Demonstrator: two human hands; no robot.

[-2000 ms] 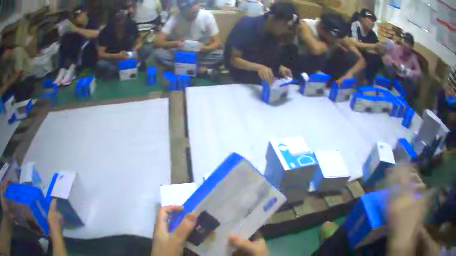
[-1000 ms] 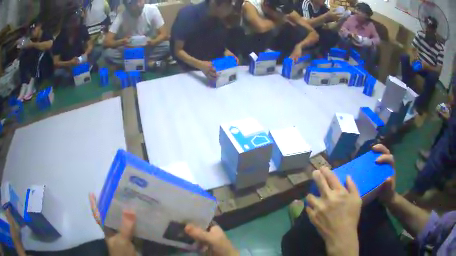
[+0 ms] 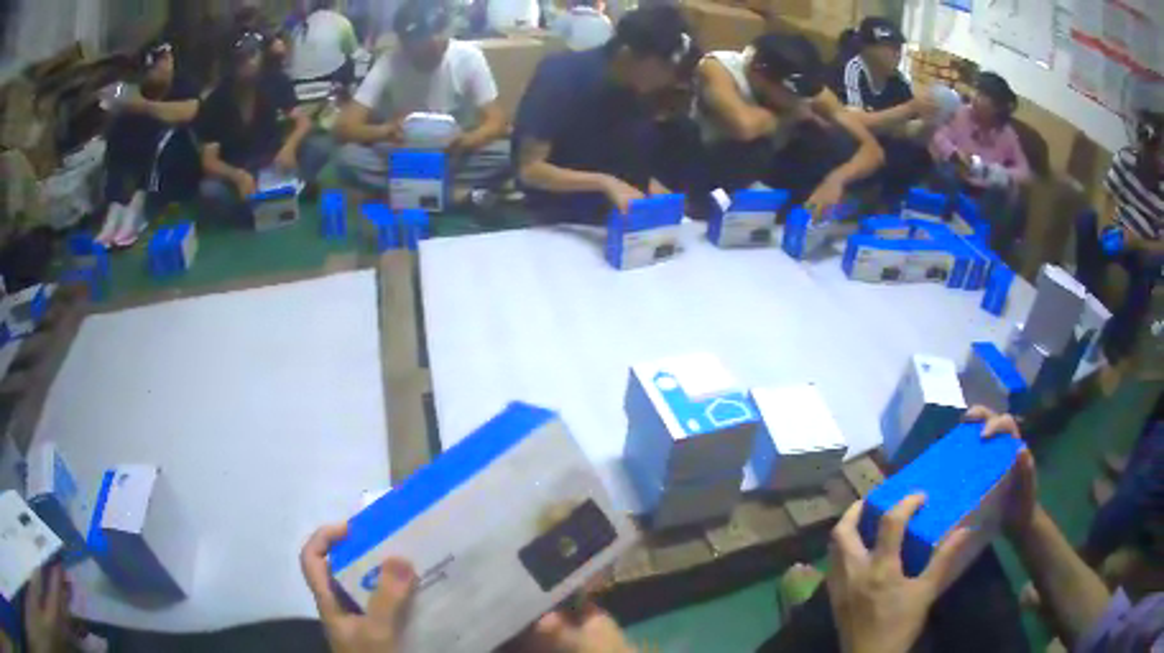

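Observation:
A retail carton (image 3: 492,542) is held tilted in front of me. It has a white face with a dark product picture at its right and a blue oval logo at its lower left, and a blue side on top. My left hand (image 3: 366,593) grips its left end, thumb on the white face. My right hand (image 3: 577,634) is at its lower right edge, blurred and partly hidden by the carton and the picture's bottom.
Stacked cartons (image 3: 689,440) and a white-topped carton (image 3: 798,436) stand ahead on the white-covered pallet (image 3: 574,319). A neighbour at right holds a blue carton (image 3: 945,491). More cartons stand at left (image 3: 143,533). Seated people line the far side.
The carton in my hands has turned, its blue side now sloping up to the right, and its logo and picture have changed place. The view has shifted. The right neighbour's carton is tilted more.

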